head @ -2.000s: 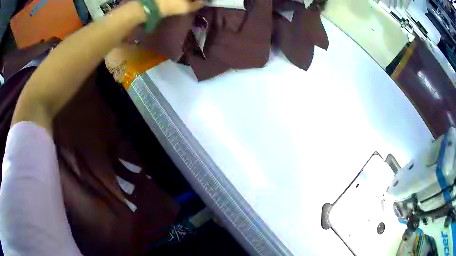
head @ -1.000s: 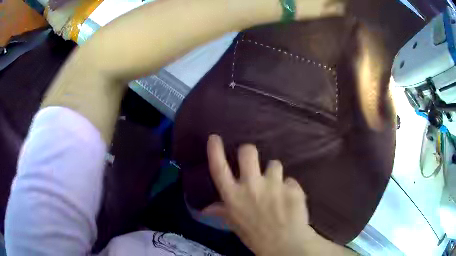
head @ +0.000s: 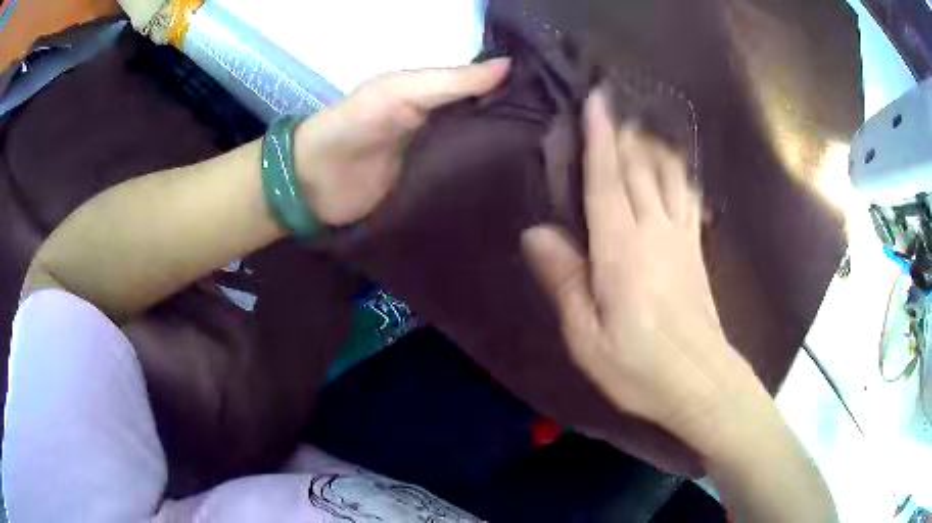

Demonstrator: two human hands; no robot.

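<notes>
A large dark brown garment panel (head: 480,215) lies over the white table's front edge, below and between my hands. Pale dashed topstitching (head: 696,128) shows on it beyond my right fingers. My left hand (head: 373,138), with a green bangle at the wrist, holds the panel's left part; its thumb lies on top beside bunched folds and its other fingers are hidden under the cloth. My right hand (head: 639,271) lies on the panel, palm down, fingers extended and slightly blurred.
The white sewing machine head (head: 899,138) stands at the right edge. The ruler-marked table edge (head: 250,72) runs at the upper left. More brown cloth (head: 225,378) hangs at the left. A small red spot (head: 546,431) shows below the panel.
The brown panel has come from the far left to in front of me. My left hand has drawn back to its left part. My right hand has moved up and right over it.
</notes>
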